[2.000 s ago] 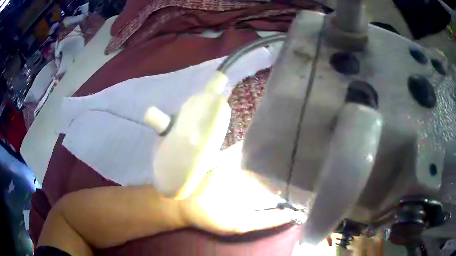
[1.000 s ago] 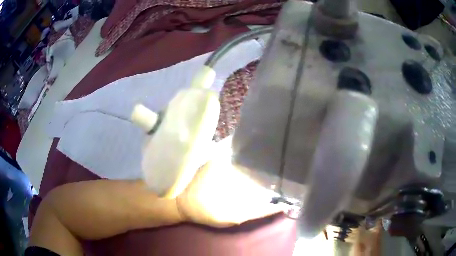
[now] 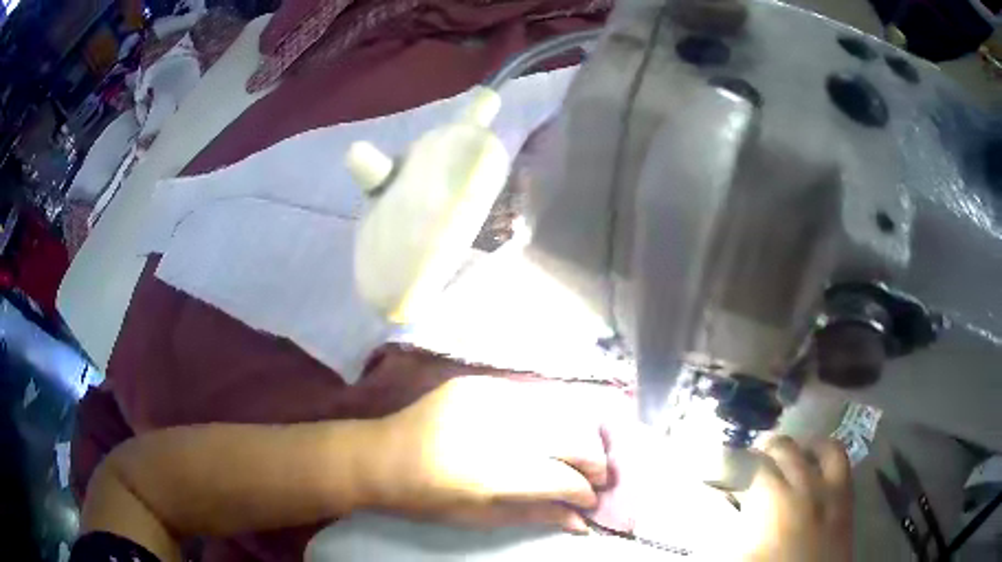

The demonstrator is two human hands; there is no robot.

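Note:
Maroon cloth (image 3: 209,384) lies on the table under the sewing machine head (image 3: 769,209). White backing pieces (image 3: 264,263) lie on it, and a little tweed (image 3: 505,214) shows behind the lamp. My left hand (image 3: 505,450) is bare, with bent fingers gripping a folded edge of the maroon cloth left of the needle area. My right hand (image 3: 797,499) is bare, at the lower right below the machine head. Its fingertips are close to the presser foot area, and glare hides what they touch. The cream work lamp (image 3: 434,220) hangs above the white backing.
Open dark snips (image 3: 910,499) lie on the table right of my right hand. A small printed label (image 3: 857,428) is beside the machine. The pale table edge (image 3: 93,296) shows at left, with scraps beyond it. More maroon and tweed pieces (image 3: 319,33) lie at the far edge.
My left hand has come out from under the lamp's glare, lower in view, and the maroon edge is now folded at its fingers. My right hand and the snips have come into clear view.

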